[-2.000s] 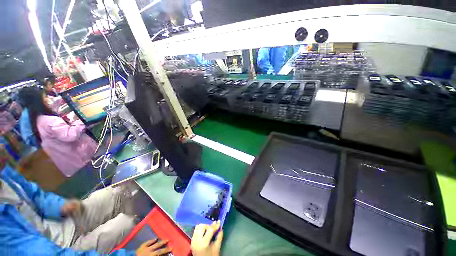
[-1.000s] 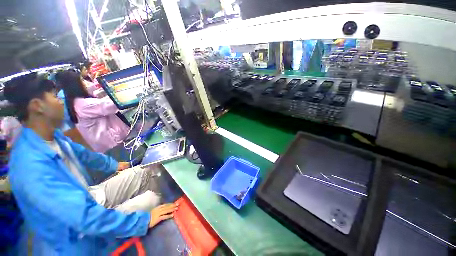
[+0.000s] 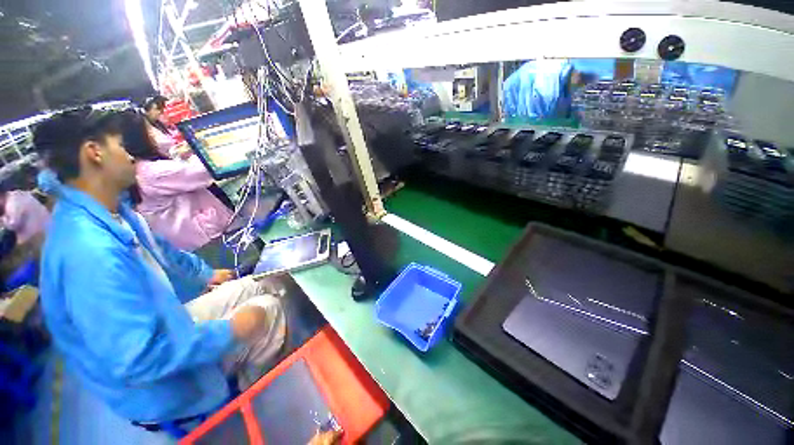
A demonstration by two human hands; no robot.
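A hand [image 3: 326, 436], cut off by the bottom edge, is at the camera corner of a film-covered tablet [image 3: 292, 401] in the red foam tray [image 3: 355, 374]. It seems to be my left hand; its fingers and grip are too small and blurred to read. My right hand is not in view. The blue parts bin [image 3: 409, 300] stands on the green bench with small dark parts in its near right corner. Right of it, the black foam tray [image 3: 496, 355] holds two tablets [image 3: 566, 339], back side up under glossy film, with a camera cluster visible on the nearer one.
A person in a blue smock [image 3: 113, 304] sits at left beside the red tray. A black stand [image 3: 344, 209] and a light-coloured device [image 3: 296, 252] are behind the bin. Stacked clear trays of dark parts [image 3: 557, 169] stand behind, under a white beam [image 3: 540, 39].
The view has swung left. The hand earlier at the bin's near edge has left it; a hand now shows at the red tray. The neighbour's hand has lifted off the red tray.
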